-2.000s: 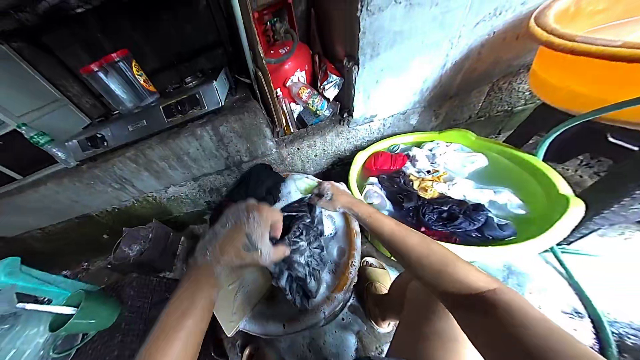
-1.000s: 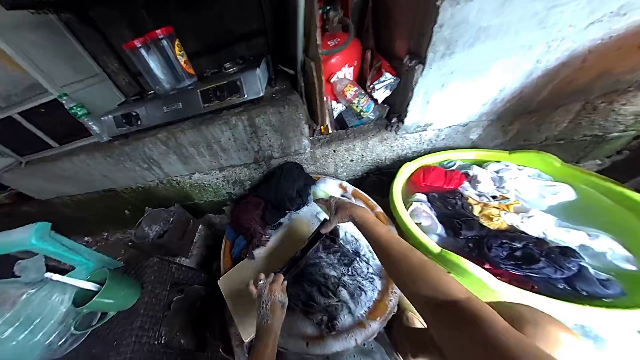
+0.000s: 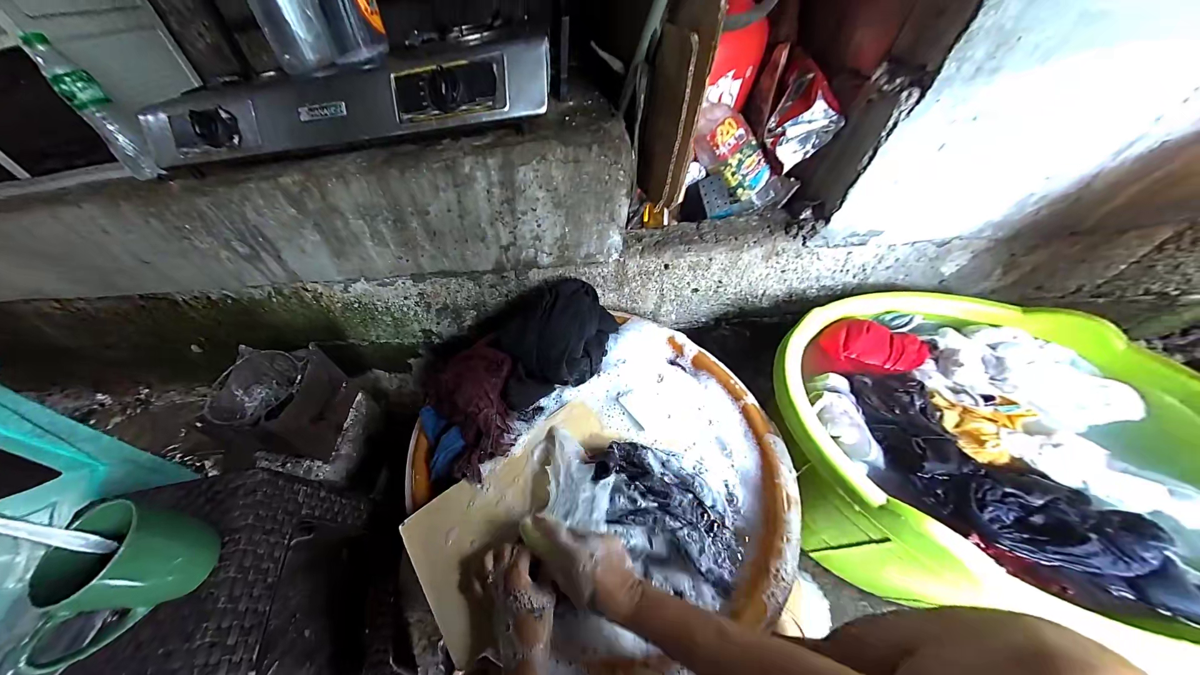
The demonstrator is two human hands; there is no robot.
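Note:
A round orange-rimmed basin (image 3: 778, 525) holds suds and wet laundry. A tan flat board (image 3: 450, 553) leans in its left part. My right hand (image 3: 586, 567) is closed at the lower end of a soapy grey-and-black cloth (image 3: 656, 497), which lies partly on the board and partly in the suds. My left hand (image 3: 520, 591), wet with foam, is beside it over the board with curled fingers; whether it grips cloth is unclear. A black garment (image 3: 558, 328), a maroon cloth (image 3: 469, 394) and a blue cloth (image 3: 441, 441) hang at the basin's back left rim.
At right, a lime-green tub (image 3: 797, 375) holds water and mixed clothes. A green mug (image 3: 141, 572) stands on a dark woven surface (image 3: 272, 525) at left. Behind are a concrete ledge (image 3: 394, 216), a gas stove (image 3: 337, 103), a plastic bottle (image 3: 89, 103) and a red gas cylinder (image 3: 741, 56).
My right hand has come down from the basin's back part to beside my left hand. The dark strip of cloth between my hands a second ago no longer shows stretched. The view has moved closer.

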